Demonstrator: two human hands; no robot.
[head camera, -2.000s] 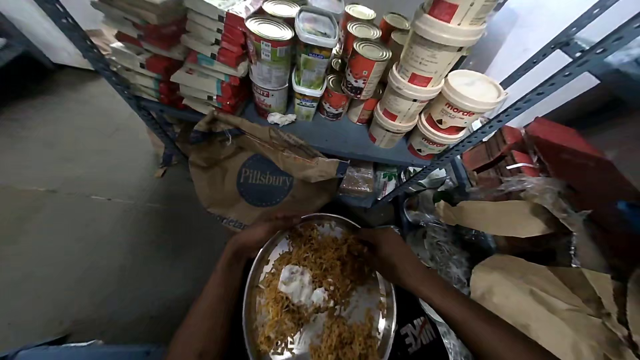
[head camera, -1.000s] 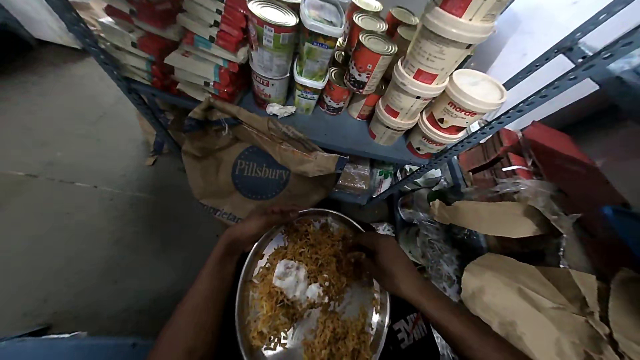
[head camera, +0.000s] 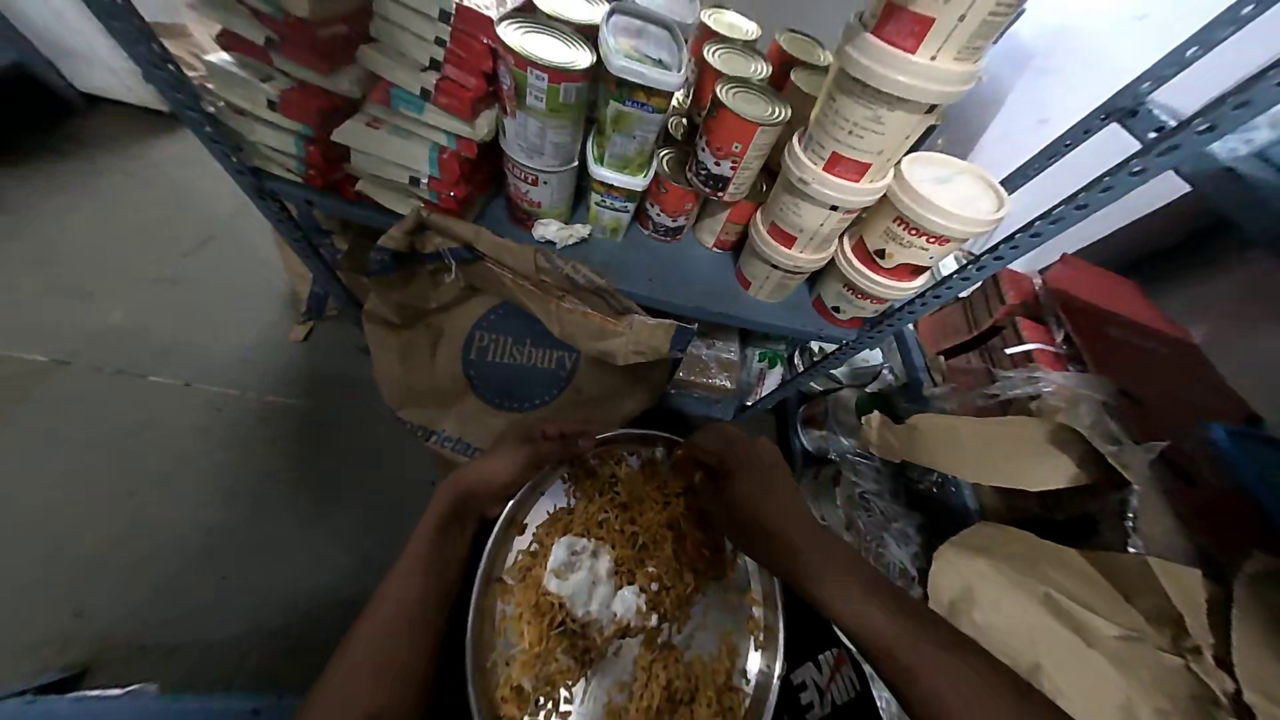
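A round steel plate (head camera: 478, 610) holds orange-brown rice (head camera: 640, 510) with a white, creamy dollop (head camera: 582, 578) on it. My left hand (head camera: 520, 462) grips the plate's upper left rim, its fingers partly in shadow. At the upper right of the plate, my right hand (head camera: 735, 485) is bent down with its fingertips at the rice; whether they hold any rice is hidden. A second heap of rice lies at the plate's lower right, with bare steel between the heaps.
Beyond the plate stands a brown Pillsbury paper sack (head camera: 520, 360), against a blue metal shelf (head camera: 650, 270) with cans (head camera: 738, 140), stacked packets (head camera: 420, 120) and plastic tubs (head camera: 930, 215). Torn brown paper (head camera: 1070, 610), clear plastic wrap (head camera: 870, 510) and red boxes (head camera: 1130, 330) lie to the right.
My right hand stays at the rice near the plate's upper right, its fingers shifting slightly. My left hand keeps its hold on the rim.
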